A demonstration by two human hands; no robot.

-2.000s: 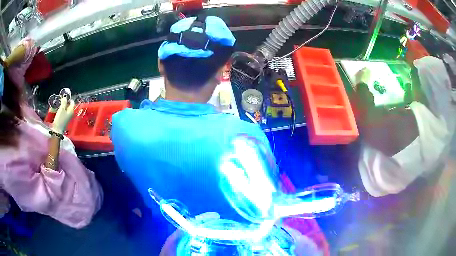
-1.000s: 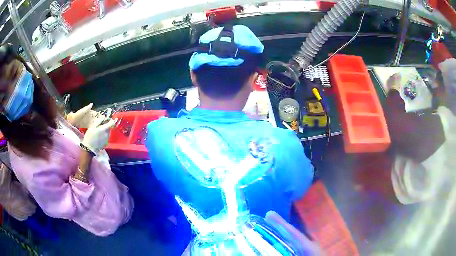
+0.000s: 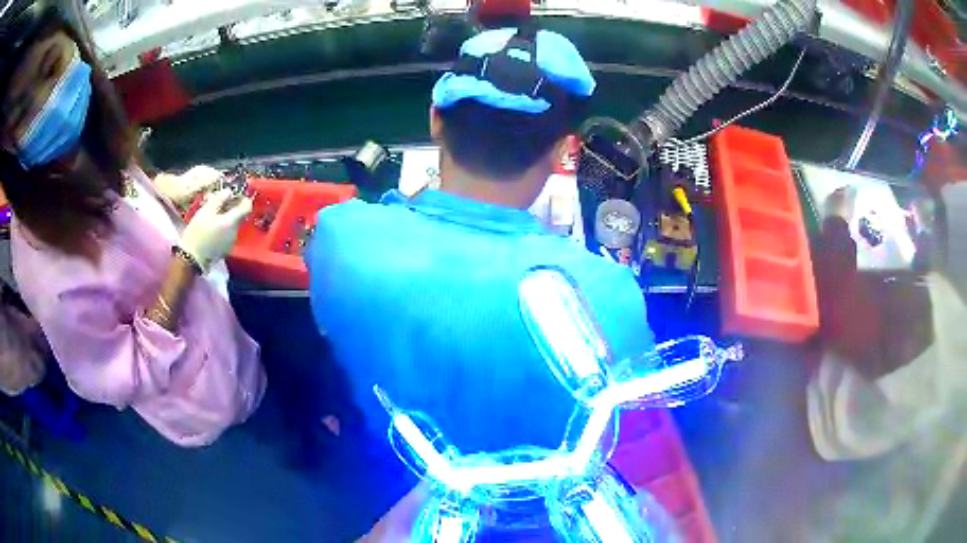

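Observation:
The clear balloon-dog lamp [image 3: 509,474] glows blue-white in front of me at the bottom centre, its tail to the left and its snout to the right. Its ear segment stands up in front of a coworker's blue back. Its legs are cut off by the bottom edge. My left hand [image 3: 399,524] is a small blurred shape at the lamp's lower left. My right hand [image 3: 652,522] is a blurred, blue-tinted shape at its lower right. Both hold the lamp low down, with the fingers mostly hidden by glare and the edge.
A blue-coated coworker [image 3: 477,308] sits straight ahead, a pink-coated one [image 3: 138,308] at left, a pale-sleeved one [image 3: 891,392] at right. Red trays [image 3: 779,308] lie on the bench, with a grey hose [image 3: 732,69] above. Another red tray [image 3: 663,467] is low behind the lamp.
The lamp has turned from an end-on view to a side view, its snout now pointing right. The view has shifted slightly. The pink-coated coworker's hands have moved closer together over the parts.

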